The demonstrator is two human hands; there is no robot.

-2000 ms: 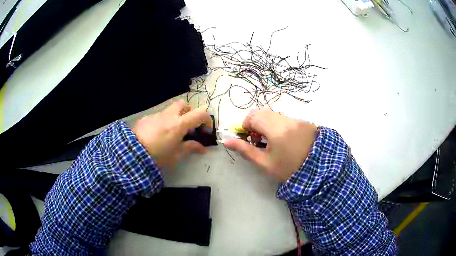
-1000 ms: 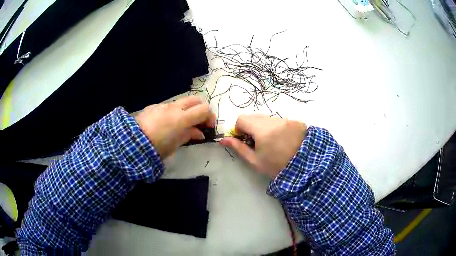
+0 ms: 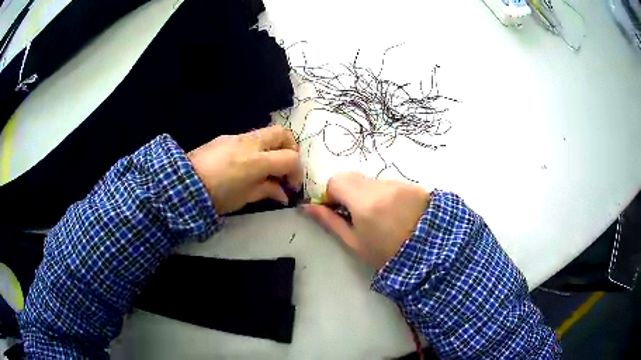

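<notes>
My left hand [image 3: 249, 172] holds the end of a black strap [image 3: 266, 205] flat near the middle of the table, with bent fingers over it. My right hand [image 3: 369, 214] is closed around small thread snips [image 3: 322, 200], of which a yellow part shows by the thumb and forefinger. The snips' tips are at the strap's end, close to my left fingertips; the blades are mostly hidden. A loose tangle of dark thread waste [image 3: 383, 105] lies beyond my hands.
A large black strap bundle [image 3: 190, 84] fills the upper left of the white table [image 3: 520, 162]. Separate black straps [image 3: 239, 292] lie below my left forearm. A power strip [image 3: 515, 10] is at the upper right. Dark fabric [image 3: 597, 260] is beyond the right table edge.
My right hand has moved slightly down and left, staying by the strap end. The left hand has shifted slightly, and the held strap end lies flatter than at first.
</notes>
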